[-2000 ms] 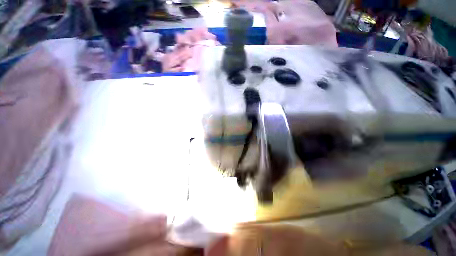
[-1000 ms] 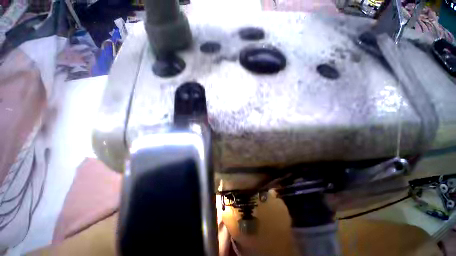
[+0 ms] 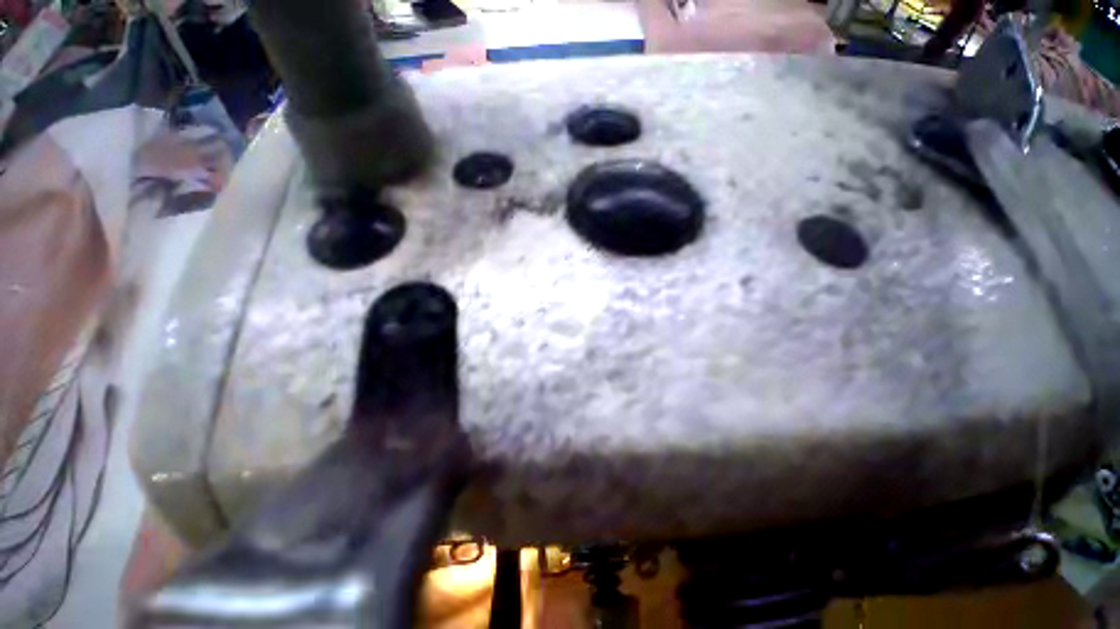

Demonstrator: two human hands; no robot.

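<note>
The white, speckled sewing machine head (image 3: 762,356) fills most of the view, seen close from above. Its curved metal take-up lever cover (image 3: 369,516) looms at the lower left. Dusty pink fabric (image 3: 150,559) shows as a sliver beside the head's lower left. The needle area is hidden under the head; only small metal parts show in a yellow glow below its edge. A tan, skin-like patch, perhaps part of my right hand or forearm (image 3: 970,611), is cut off by the bottom edge; no fingers show. My left hand is not visible.
A stack of pink pieces with white edges (image 3: 43,283) lies at far left. A grey upright knob (image 3: 356,105) stands on the head's top left, with black plugs (image 3: 635,209) beside it. An upright metal thread guide (image 3: 1001,86) is at right. Pink fabric (image 3: 737,27) lies beyond.
The view has moved much closer over the machine head, which now looks larger and covers the sewing area. The blurred hands at the bottom edge earlier are now mostly hidden or out of frame.
</note>
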